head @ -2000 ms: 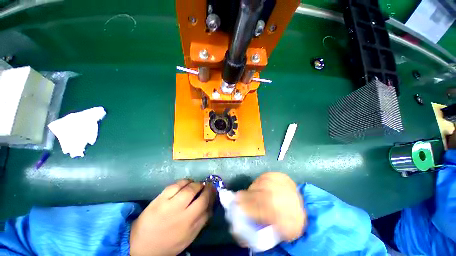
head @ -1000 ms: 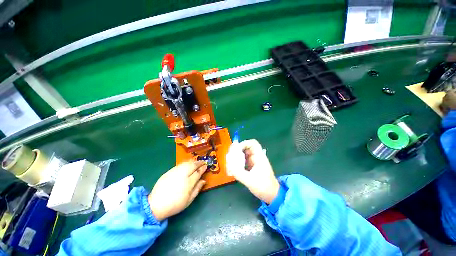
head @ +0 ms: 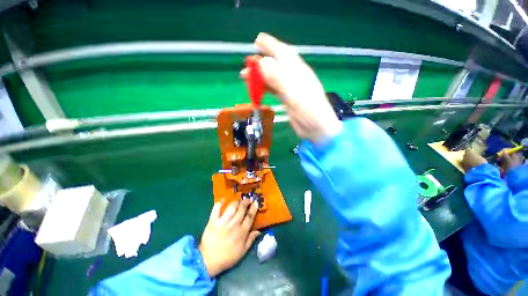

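Observation:
The press fixture has an orange upright plate [head: 266, 136] and orange base [head: 276, 211]. My right hand [head: 292, 87] is around its red clamp handle [head: 255, 84], which points up; the hand is slightly blurred. My left hand [head: 228, 237] lies at the base's front left. Its fingertips touch the dark round part at the nest [head: 255, 200] and partly hide it; whether they pinch it is not clear. The dark plunger stands above the nest. The white glue bottle [head: 267, 247] with a blue tip lies on the mat before the base.
A white stick [head: 308, 206] lies right of the base. At left are crumpled paper [head: 132, 233], a white carton [head: 72, 219] and cream tape rolls [head: 20, 185]. At right are a green-hubbed spool [head: 427, 186] and another person's blue sleeves [head: 492, 193]. My right sleeve hides much behind it.
My right hand has let go of the glue bottle, now on the mat, and has moved up onto the red handle. My left hand stays at the nest. The view has shifted.

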